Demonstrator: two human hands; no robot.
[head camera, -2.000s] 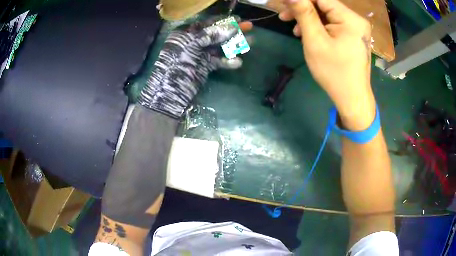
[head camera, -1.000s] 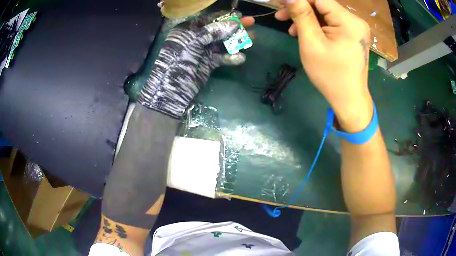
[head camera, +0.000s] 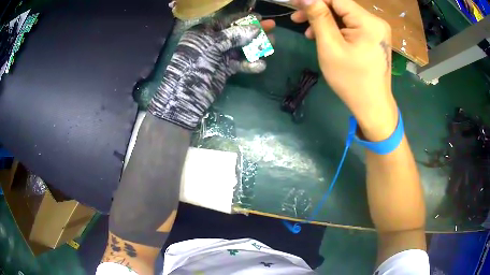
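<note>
My left hand (head camera: 207, 62), in a black-and-white knitted glove, holds a small green and white circuit board (head camera: 259, 47) between thumb and fingers near the top of the view. The dark soldering iron tip (head camera: 251, 5) points down at the board's upper edge. My bare right hand (head camera: 349, 48) is to the right of the board, thumb and fingertip pinched at the top on a very fine wire (head camera: 279, 14) that runs left toward the tip. It looks like solder wire. A bundled black cable (head camera: 299, 94) lies on the green bench between my hands.
An amber hood (head camera: 199, 7) and a wooden shelf (head camera: 400, 32) are at the top. A black mat (head camera: 70, 102) covers the left. A cable pile (head camera: 466, 161) lies at right. A white pad (head camera: 208, 179) is at the near edge. A blue strap circles my right wrist.
My right hand has moved slightly left, toward the board. The board has shifted and tilted slightly in my left hand. Red seen in the right cable pile earlier no longer shows.
</note>
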